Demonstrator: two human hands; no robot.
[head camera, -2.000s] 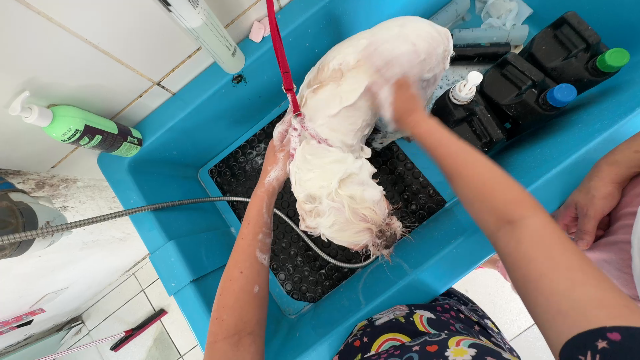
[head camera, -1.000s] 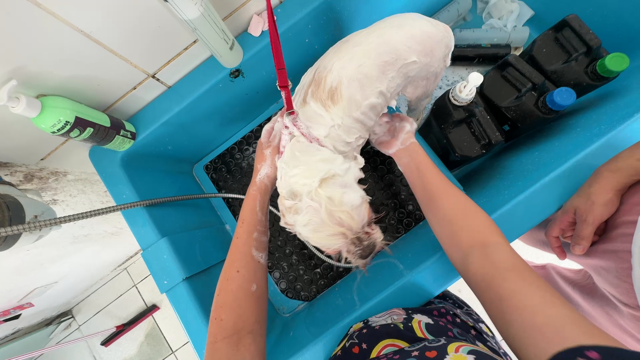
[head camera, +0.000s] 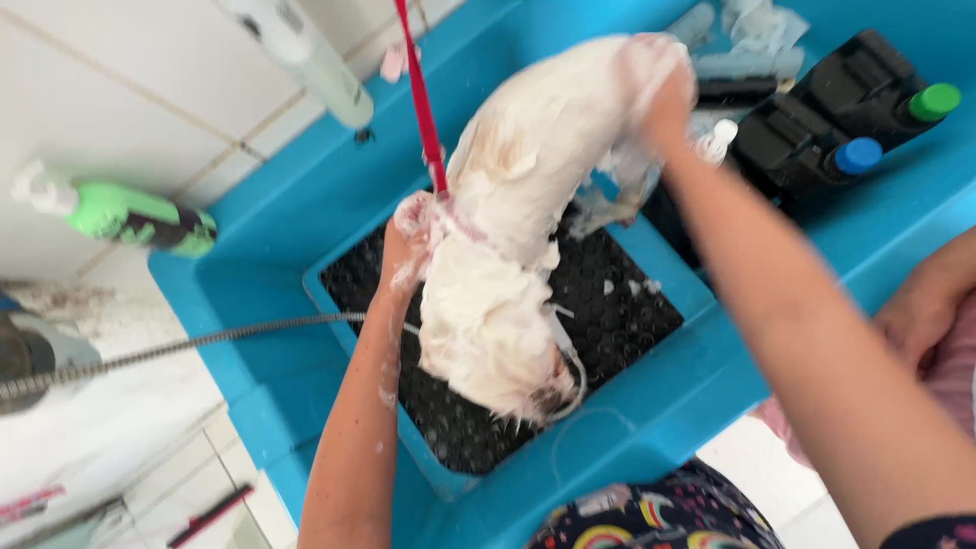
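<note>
A small white dog (head camera: 526, 145) covered in lather stands on the black rubber mat (head camera: 618, 305) in a blue tub (head camera: 252, 297), its head toward my side. My left hand (head camera: 415, 229), foamy, rests against the dog's neck and shoulder, beside the pink collar (head camera: 465, 229) and the red leash (head camera: 423, 107) that runs upward. Its fingers are partly hidden by foam and fur. My right hand (head camera: 659, 91) lies on the dog's rump, blurred, its fingers in the lather. A metal shower hose (head camera: 191, 339) crosses the tub's left wall and passes behind my left forearm.
Black bottles with green (head camera: 935, 102) and blue caps (head camera: 858, 155) and a white pump (head camera: 717, 142) stand at the tub's right. A green pump bottle (head camera: 137, 217) and a clear bottle (head camera: 320, 69) are on the left. Another person's hand (head camera: 923, 305) is at the right edge.
My right hand has moved from the dog's side near its hind legs, one second ago, up and back onto its rump. My left hand stays at the neck.
</note>
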